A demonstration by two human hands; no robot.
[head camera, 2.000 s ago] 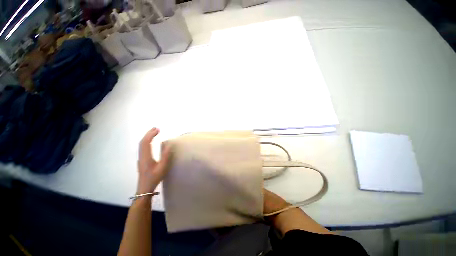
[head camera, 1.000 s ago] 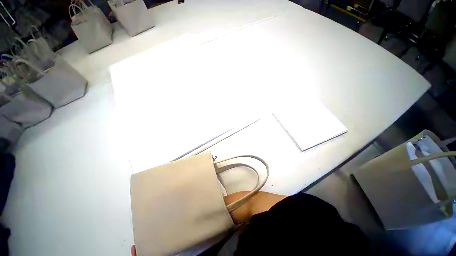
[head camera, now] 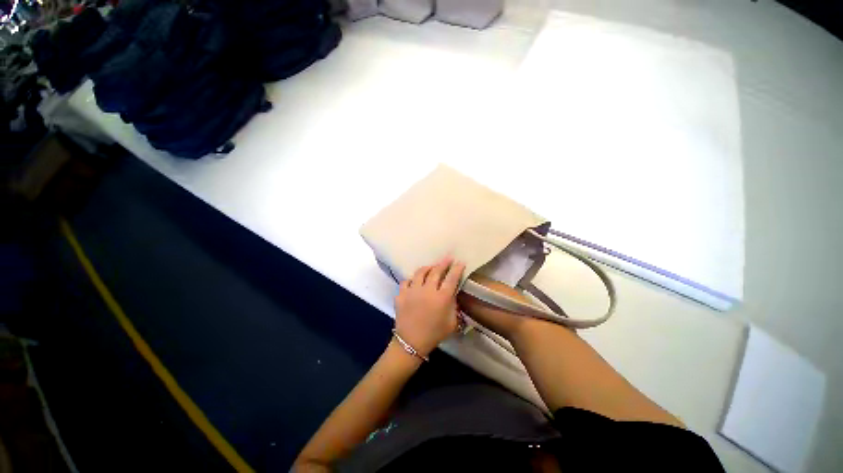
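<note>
A beige tote bag lies on its side at the table's front edge, its open top facing right. My right hand is hidden inside the bag; only the wrist and forearm show at the opening. My left hand rests on the bag's near side by the opening, fingers on the leather. One handle loop arches over my right forearm. Grey lining and a pale inner part show in the opening. What my right hand touches inside is hidden.
A large white tissue stack lies beyond the bag. White board inserts lie at the lower right. Dark navy bags are heaped at the upper left. Beige totes stand at the far edge. Dark floor with a yellow line is at left.
The view has swung left. The bag's opening now shows its lining. My left hand, barely visible a second ago, is now on the bag's near side; my right arm is still in the opening.
</note>
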